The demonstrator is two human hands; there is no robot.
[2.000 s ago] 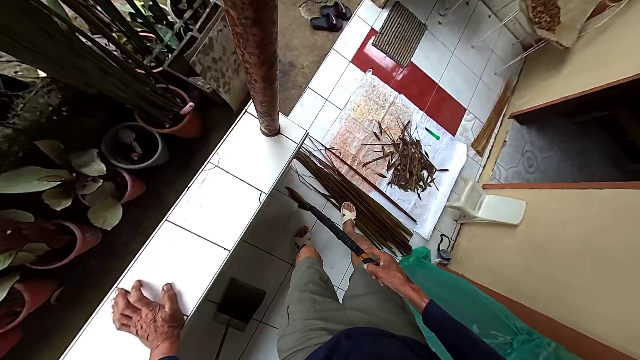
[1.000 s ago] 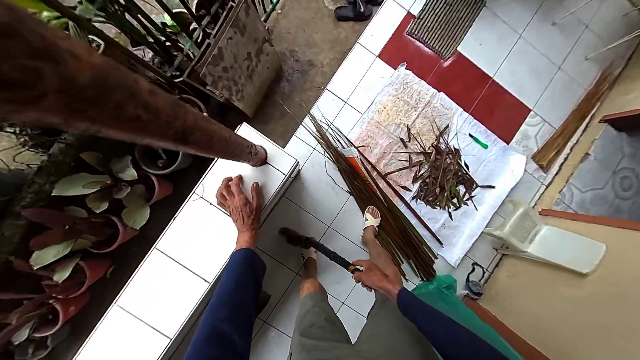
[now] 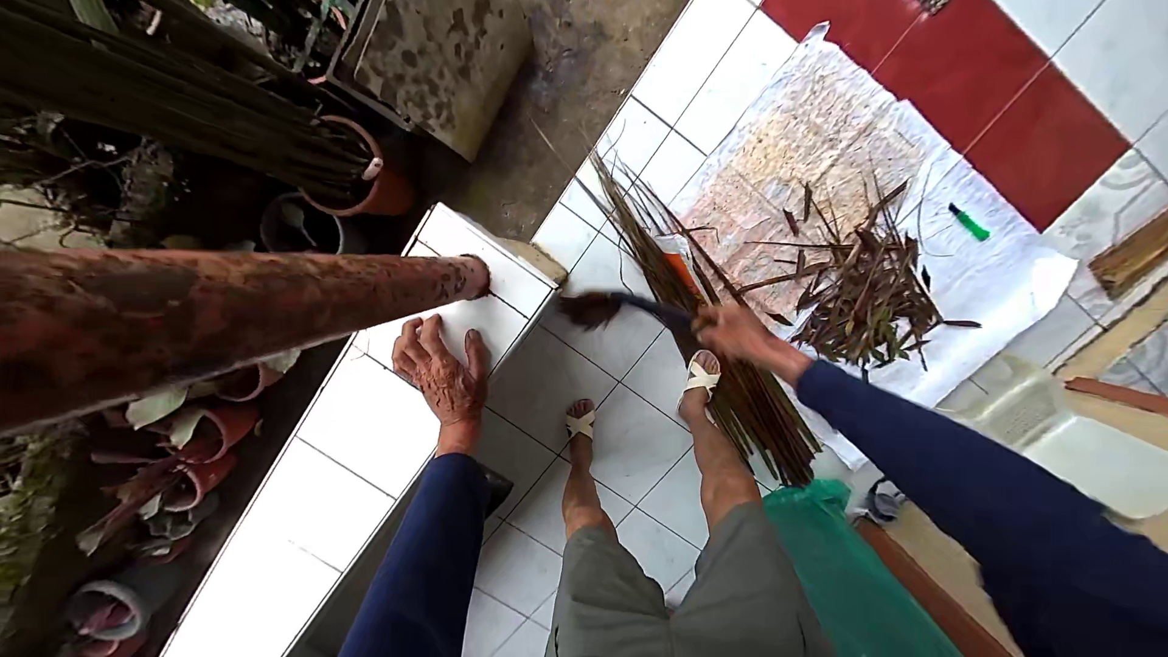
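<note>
My left hand (image 3: 444, 374) rests palm down with fingers spread on the white tiled ledge (image 3: 365, 438), beside the foot of a rusty metal post (image 3: 274, 301). It holds nothing. My right hand (image 3: 728, 330) grips the dark handle of a brush (image 3: 593, 310), its dark bristles blurred just off the ledge's end corner, over the floor tiles. Under and beside the right hand lies a bundle of long thin plant stalks (image 3: 757, 401). To its right, a heap of dry brown leaves (image 3: 871, 297) sits on a white sheet (image 3: 985, 292), with a green-handled tool (image 3: 969, 222) near it.
My feet in cream sandals stand on the tiled floor (image 3: 630, 429). A white plastic chair (image 3: 1095, 456) and a green plastic sheet or bag (image 3: 849, 575) are at the lower right. Potted plants (image 3: 210, 438) line the far side of the ledge. A dark object (image 3: 497, 488) shows by my left forearm.
My left hand was further down the ledge at first and is now near the post. The brush in my right hand has moved toward the ledge's end. The view has shifted strongly.
</note>
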